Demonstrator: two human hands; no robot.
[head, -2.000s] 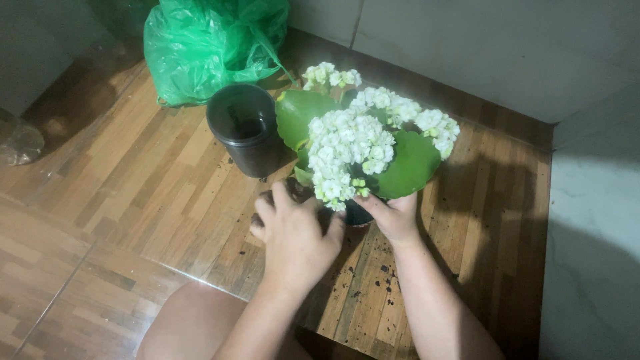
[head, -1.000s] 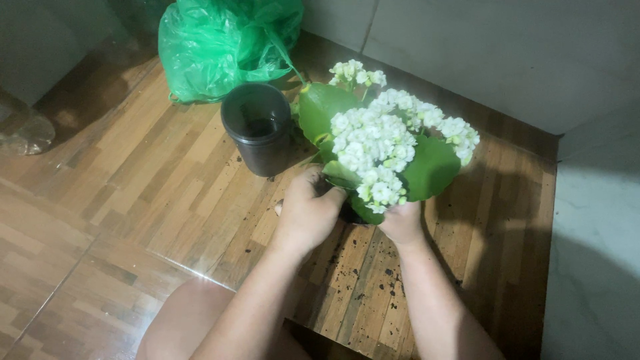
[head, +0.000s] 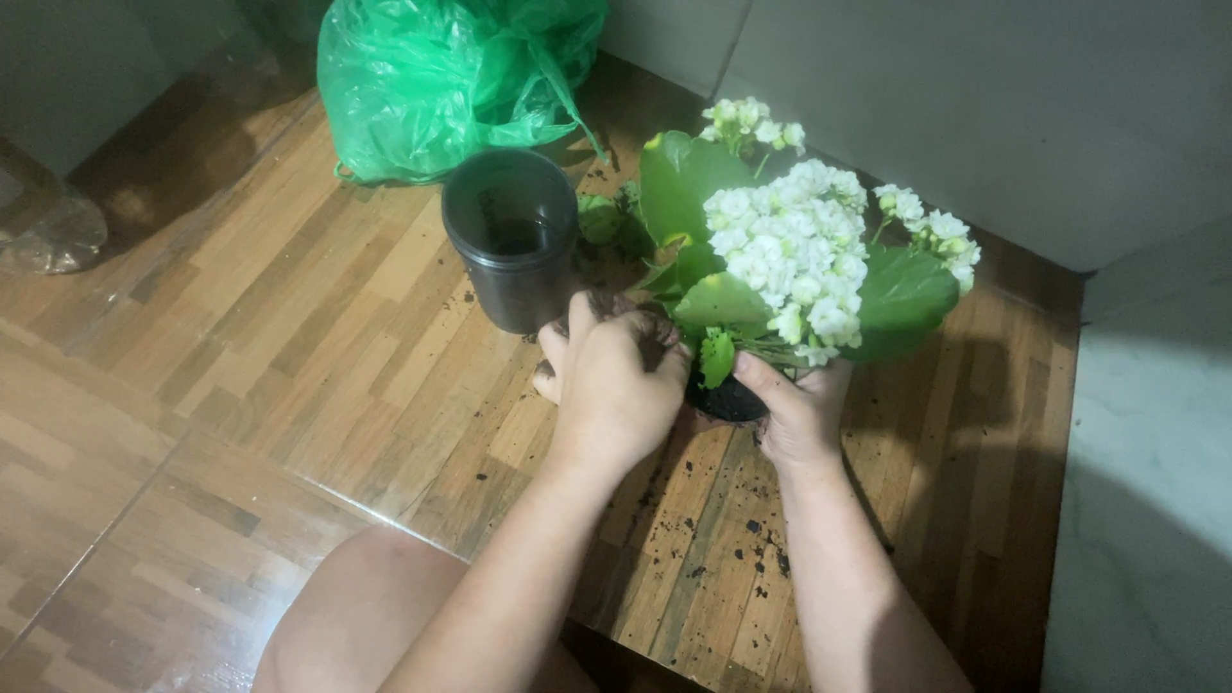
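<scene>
A potted kalanchoe with dense white flowers [head: 794,245] and broad green leaves [head: 900,298] leans to the right. Its small dark pot [head: 729,399] shows only in part below the stems. My right hand [head: 804,404] grips the pot's right side, thumb at the rim by the stems. At the pot's left, my left hand [head: 616,371] has curled, soil-stained fingers; whether they hold soil or something else is hidden. Just beyond that hand stands a larger black plastic pot [head: 520,279], upright, its inside dark.
Behind the black pot sits a crumpled green plastic bag [head: 452,87]. Dark soil crumbs [head: 756,553] lie on the wood-patterned floor [head: 318,385]. Pale tiled walls [head: 914,115] border it behind and at the right. A clear plastic object [head: 58,231] is at the far left; my knee [head: 366,606] is below.
My left hand has come away from beneath the leaves to the pot's left side. The plant has tilted to the right, uncovering the small pot's dark top. My right hand stays at the pot.
</scene>
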